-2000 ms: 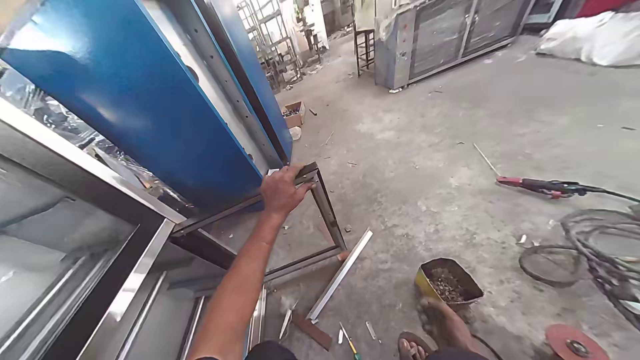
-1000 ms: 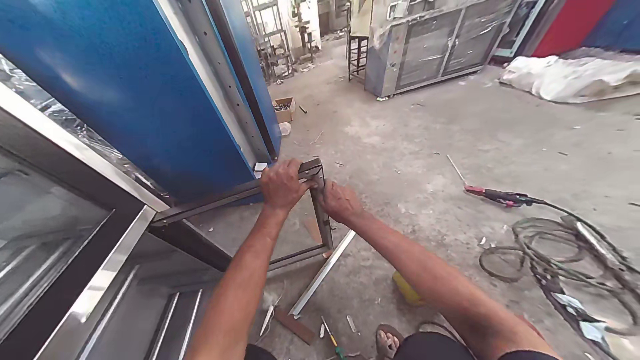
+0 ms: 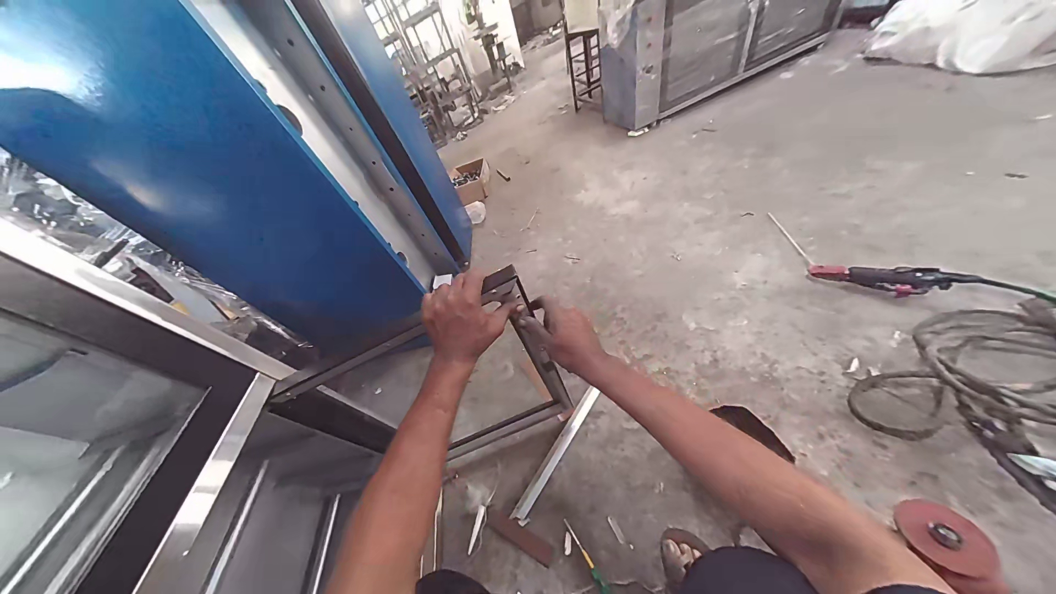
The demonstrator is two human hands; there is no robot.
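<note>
A dark metal frame (image 3: 544, 363) juts out from the stainless-edged glass cabinet (image 3: 216, 470) at the lower left, its far corner beneath both hands. My left hand (image 3: 464, 320) grips the top bar of the frame near that corner, beside the blue metal panel. My right hand (image 3: 568, 332) is at the upright bar just right of the corner, fingers curled, thumb and fingertips near my left fingers. Whether a small part lies between the fingertips cannot be seen. Below the frame, a light metal strip (image 3: 554, 458) leans or lies on the floor.
A tall blue cabinet (image 3: 214, 165) stands at the left. An electrode holder (image 3: 891, 278) with a rod and coiled cables (image 3: 924, 371) lie right. A red abrasive disc (image 3: 945, 536), a screwdriver (image 3: 592, 565) and a brown strip (image 3: 520, 536) are near my feet. Behind stands a box of small parts (image 3: 472, 181).
Two seconds ago my right hand was at the container of small parts near my feet; it then came up to the frame corner. My left hand has stayed on the frame.
</note>
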